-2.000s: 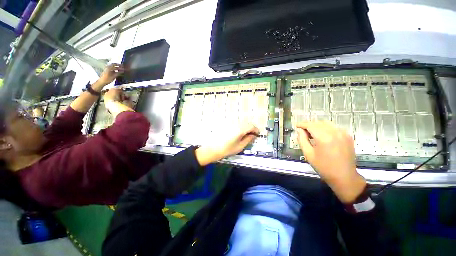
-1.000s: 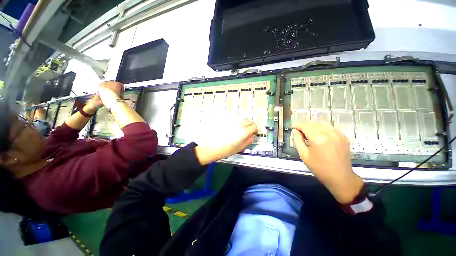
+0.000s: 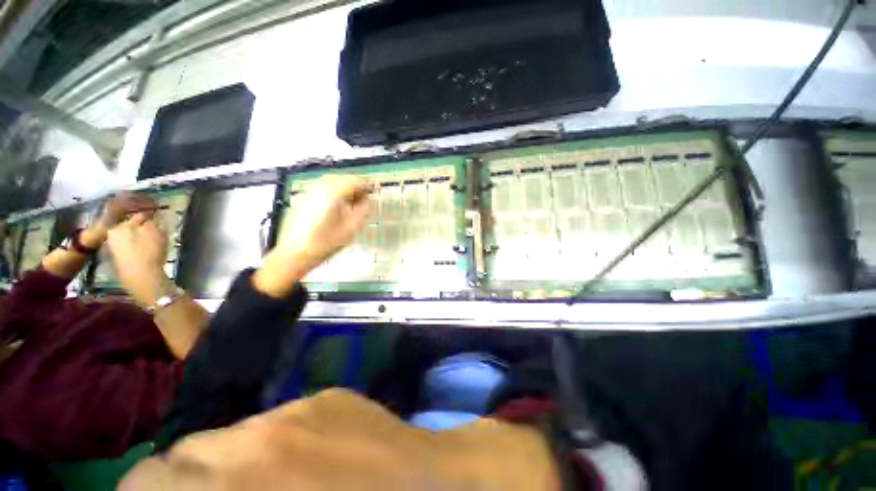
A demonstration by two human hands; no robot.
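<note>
My left hand [image 3: 322, 225] is over the upper left part of the left circuit board panel [image 3: 413, 225], fingertips together near its top row of dark parts. Whether a small part is between them cannot be told. My right hand [image 3: 355, 451] is large, blurred and close to the camera at the bottom edge; its fingers are cut off. A strap with a pale face [image 3: 615, 467] is on my right wrist. The right circuit board panel [image 3: 605, 221] lies beside the left one, across a dark dividing bar [image 3: 474, 230].
A black component tray [image 3: 480, 72] with scattered small parts lies behind the panels. A dark cord [image 3: 663, 216] crosses the right panel diagonally. A smaller black tray [image 3: 197, 134] and a neighbour's hands [image 3: 134, 235] are at left. A metal rail [image 3: 432, 312] runs along the near side.
My left hand has moved from the left panel's lower right to its upper left. My right hand has left the right panel and come up close to the camera. The view has shifted right.
</note>
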